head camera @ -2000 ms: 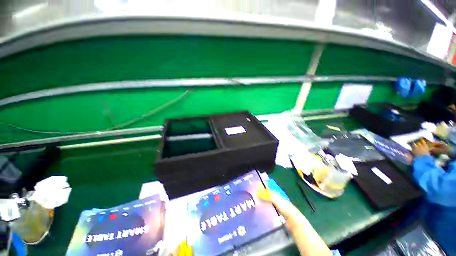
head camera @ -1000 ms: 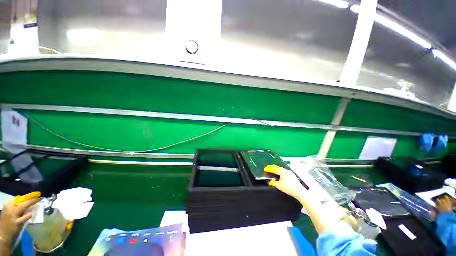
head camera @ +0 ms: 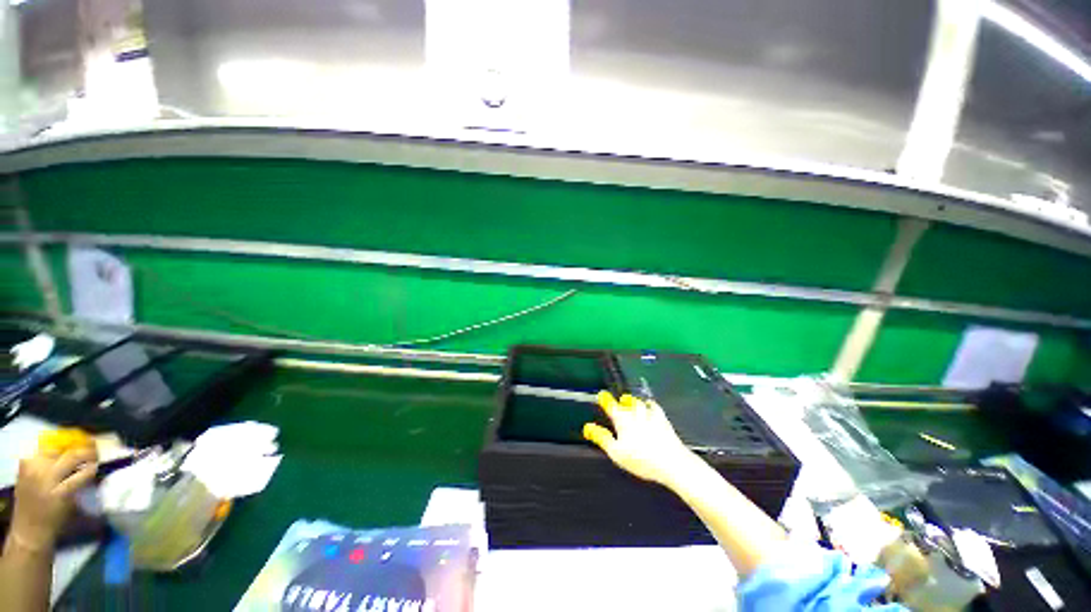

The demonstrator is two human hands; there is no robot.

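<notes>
A black foam tray stack (head camera: 598,496) stands ahead of me. Its left compartment holds no tablet and shows dark green through it. A dark glossy tablet (head camera: 688,401) lies in the right compartment. My right hand (head camera: 640,440), with yellow finger cots, is over the divider beside the tablet's left edge, fingers apart, gripping nothing visible. My left hand is not in view. Printed "SMART TABLE" films (head camera: 359,571) lie at the lower left, cut off by the frame's edge. A white work pad (head camera: 616,580) lies in front of the tray.
Another person's hand (head camera: 54,484) with yellow finger cots is at the left edge, near a bottle (head camera: 174,520) and crumpled white wipes (head camera: 233,458). Right of the tray are a clear plastic bag (head camera: 855,442), a second bottle (head camera: 939,586) and a dark tray (head camera: 1041,586).
My right hand, earlier on the film and then on the tablet, has moved to the tablet's left side. The tablet now sits flat in the right compartment. The view has shifted left.
</notes>
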